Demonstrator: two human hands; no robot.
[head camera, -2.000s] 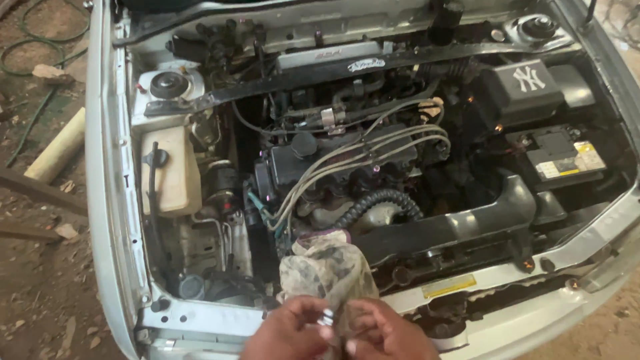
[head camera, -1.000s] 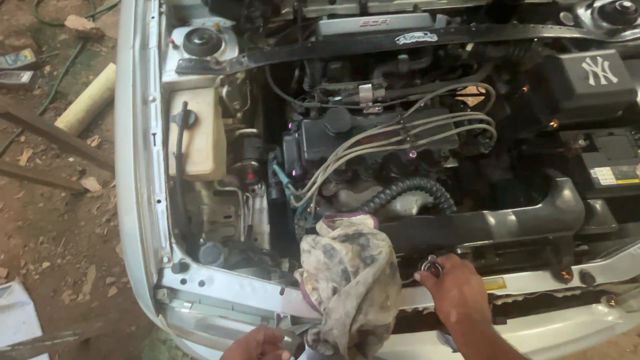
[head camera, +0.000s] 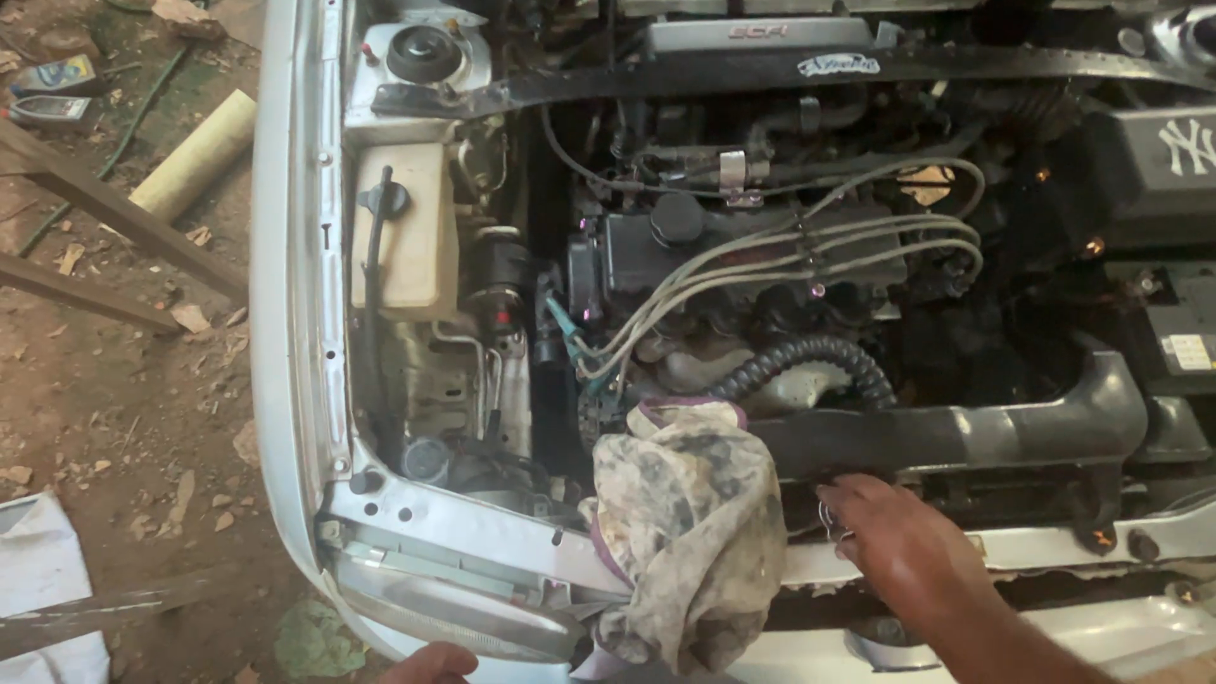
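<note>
My right hand (head camera: 907, 537) is over the front crossmember of the car's engine bay, its fingers closed on a small shiny metal ring-like part (head camera: 828, 518). Only the fingertips of my left hand (head camera: 432, 662) show at the bottom edge, near the headlight (head camera: 456, 603); whether it holds anything is hidden. Between the hands a stained, greyish cloth (head camera: 689, 532) with purple edging is draped over the front crossmember, its upper end by the corrugated hose (head camera: 807, 361). Behind it stands the engine with its valve cover (head camera: 703, 252) and grey spark plug wires (head camera: 760, 261).
A washer fluid reservoir (head camera: 404, 247) stands at the left of the bay, and a dark strut brace (head camera: 608, 85) crosses the back. The battery (head camera: 1183, 313) and a black box (head camera: 1159, 171) are at right. Wooden bars (head camera: 123, 218) and a pale pipe (head camera: 195, 157) lie beyond the fender.
My hands were together in front of the cloth two seconds ago; they are now apart, one on each side of it. The left hand has moved mostly out of view.
</note>
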